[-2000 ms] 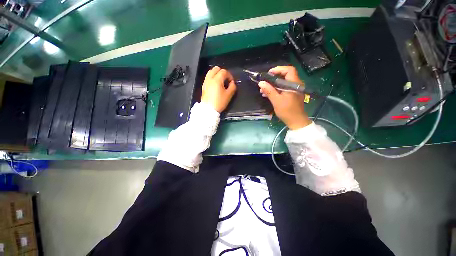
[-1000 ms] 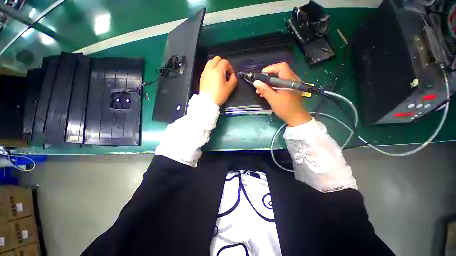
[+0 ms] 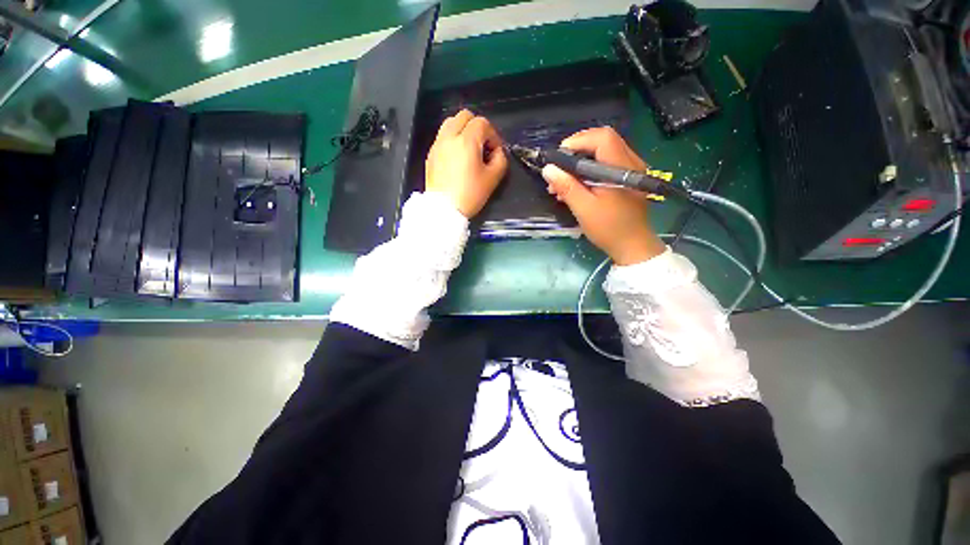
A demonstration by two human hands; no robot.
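My right hand (image 3: 608, 192) is shut on the black soldering iron (image 3: 612, 174), its tip pointing left and meeting my left fingertips. My left hand (image 3: 464, 165) has its thumb and fingers pinched together over the black panel (image 3: 532, 208); any wire end between them is too small to tell. The panel lies flat, with a silvery near edge. A black upright panel (image 3: 372, 202) stands tilted just left of my left hand, with a coiled black lead wire (image 3: 365, 130) on it.
Overlapping black panels (image 3: 239, 256) lie at left, with a small square box on top. The iron stand (image 3: 668, 66) is behind the work. The soldering station (image 3: 851, 160) with red displays stands at right. A pale cable (image 3: 819, 325) loops between iron and station. Brown cartons (image 3: 48, 484) are at lower left.
The iron tip has moved left and down from its place two seconds ago to my left fingertips. The whole view has shifted slightly. My left hand keeps nearly the same pose.
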